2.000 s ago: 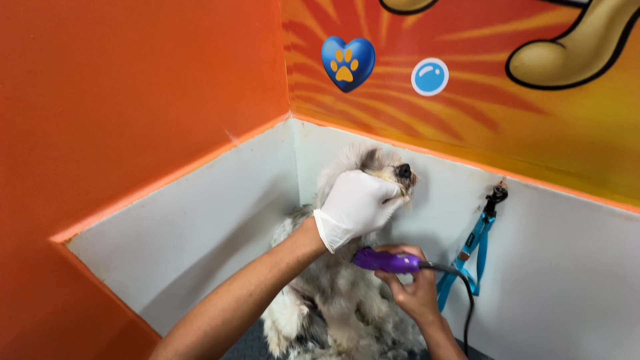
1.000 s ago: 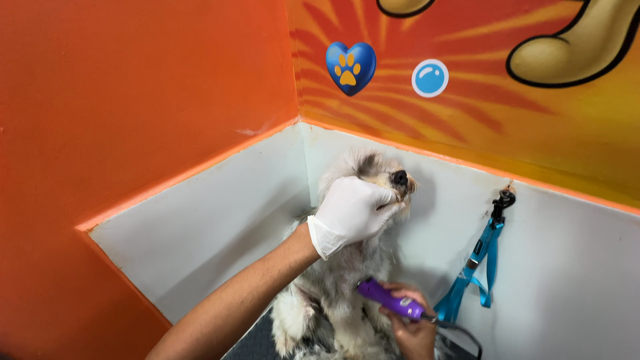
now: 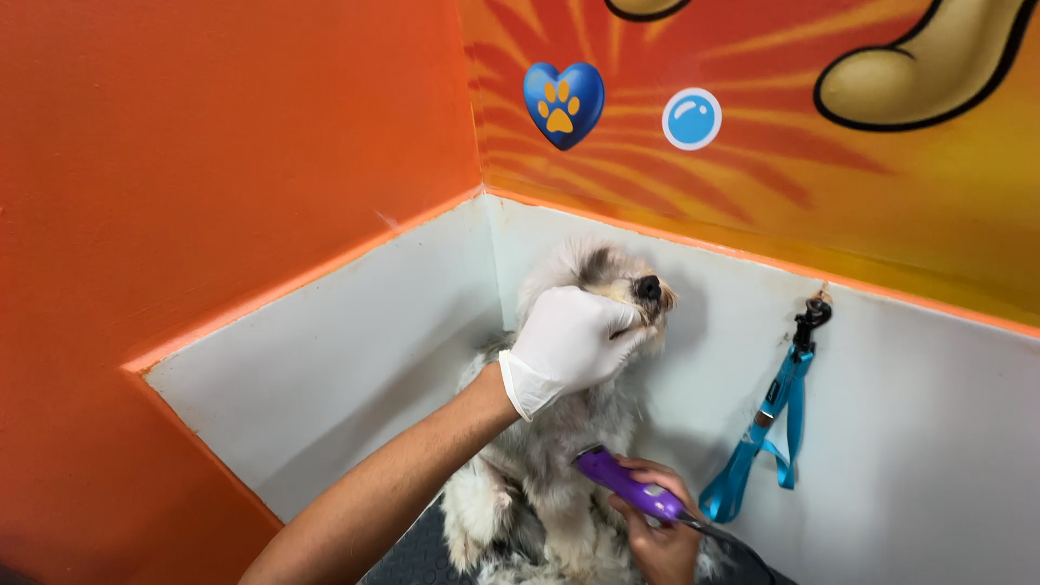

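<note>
A shaggy white and grey dog [image 3: 597, 422] sits upright in the corner, its muzzle tipped up and to the right. My left hand [image 3: 573, 341], in a white glove, grips the fur under its jaw, with the fingertips beside the mouth. Bare and at the lower right, my right hand [image 3: 660, 520] holds a purple electric clipper [image 3: 630, 485]. The clipper's blade end meets the fur of the dog's chest, below the gloved hand. A dark cord [image 3: 735, 543] runs from the clipper's rear to the lower right.
A turquoise leash [image 3: 743, 463] with a black clip hangs from a hook on the white wall panel [image 3: 918, 439], right of the dog. Another panel [image 3: 341, 366] meets it in the corner. Under the dog lies a dark textured tabletop [image 3: 418, 544] with loose fur.
From about two seconds ago, the clipper in my right hand has moved down from the dog's throat to its chest. My left hand keeps its hold at the jaw.
</note>
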